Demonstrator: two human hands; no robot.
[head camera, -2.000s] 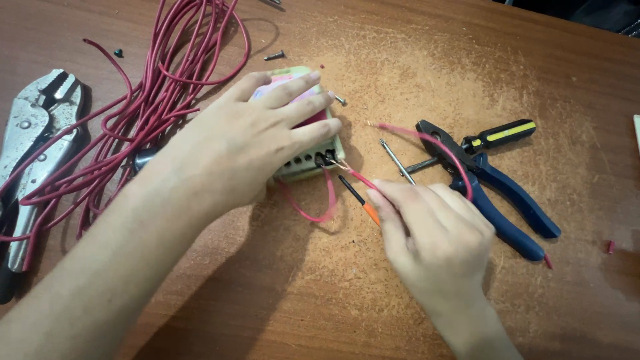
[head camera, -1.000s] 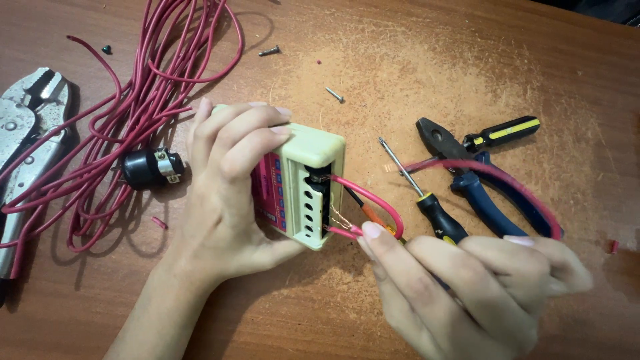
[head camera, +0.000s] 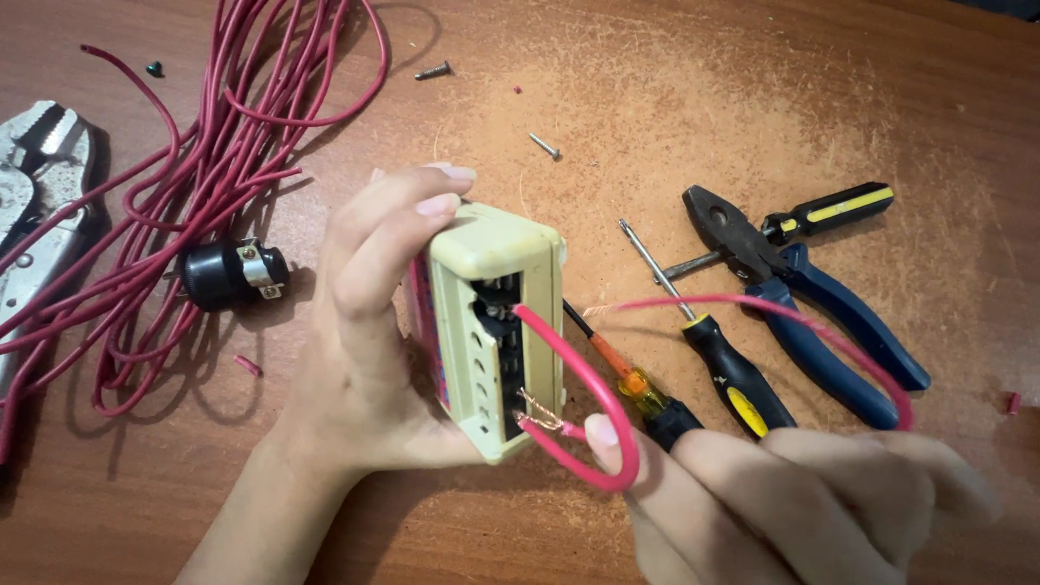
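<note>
My left hand (head camera: 366, 325) grips a cream plastic electrical box (head camera: 496, 244) and holds it on edge, its slotted terminal side turned to the right. A short red insulated wire (head camera: 605, 390) loops out of the upper terminal and back to the lowest one. Between thumb and finger, my right hand (head camera: 731, 496) pinches another red wire (head camera: 575, 431), whose bared, split copper strands (head camera: 540, 410) touch or lie close to the lower terminal opening. That wire seems to curve behind the fingers to a second bared end (head camera: 601, 309) above the hand. Whether the strands are inside the slot cannot be told.
Locking pliers (head camera: 41, 195), a coil of red wire (head camera: 236, 122) and a black electrical plug (head camera: 231, 275) lie at left. Combination pliers (head camera: 735, 231) rest across a screwdriver (head camera: 845, 213) at right, beside two more screwdrivers (head camera: 735, 374) (head camera: 630, 378). Loose screws (head camera: 544, 146) (head camera: 433, 71) lie behind the box.
Two seconds ago the box lay under my left hand; it has since been lifted and tipped, with its terminal side showing. The right hand has kept its pinch on the wire near the lower terminals.
</note>
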